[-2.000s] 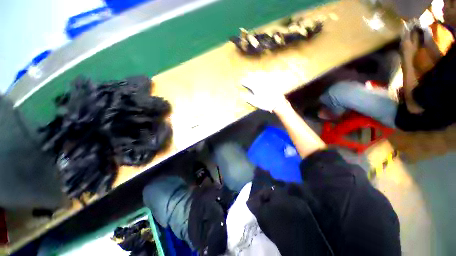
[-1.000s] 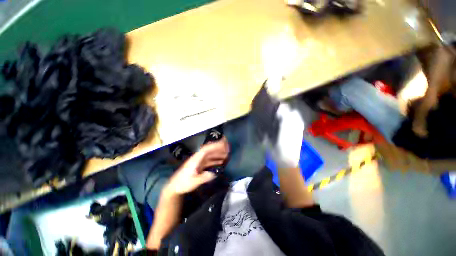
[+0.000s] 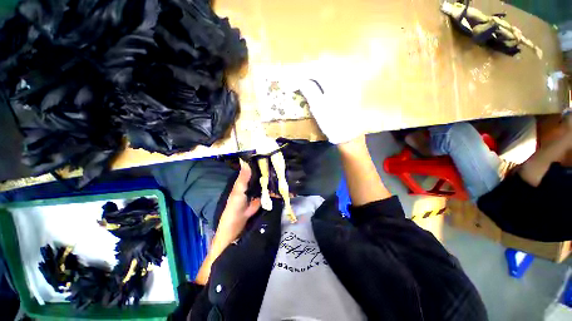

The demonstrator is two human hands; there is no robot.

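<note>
My bare left hand [image 3: 235,204] is at the bench's front edge, closed around a black-and-beige piece [image 3: 280,178]. Two slim beige legs hang down from the piece over my shirt, with black material around their upper part. My right hand [image 3: 335,113], in a white glove, reaches over the bench beside a flat speckled card [image 3: 283,101]. Glare washes out its fingers, and whether it grips anything cannot be told. A large glossy pile of black pieces [image 3: 169,75] lies on the bench at the left.
A green-rimmed tray [image 3: 169,241] with black-and-beige pieces is at lower left. More such pieces [image 3: 486,28] lie at the bench's far right. A person in black sleeves [image 3: 527,200] sits at right on a red stool [image 3: 426,172]. A brown carton [image 3: 533,244] is on the floor.
The view has shifted. A piece with beige legs now shows at my left hand. My gloved right hand, which held something black a second ago, now reaches over the bench by the card.
</note>
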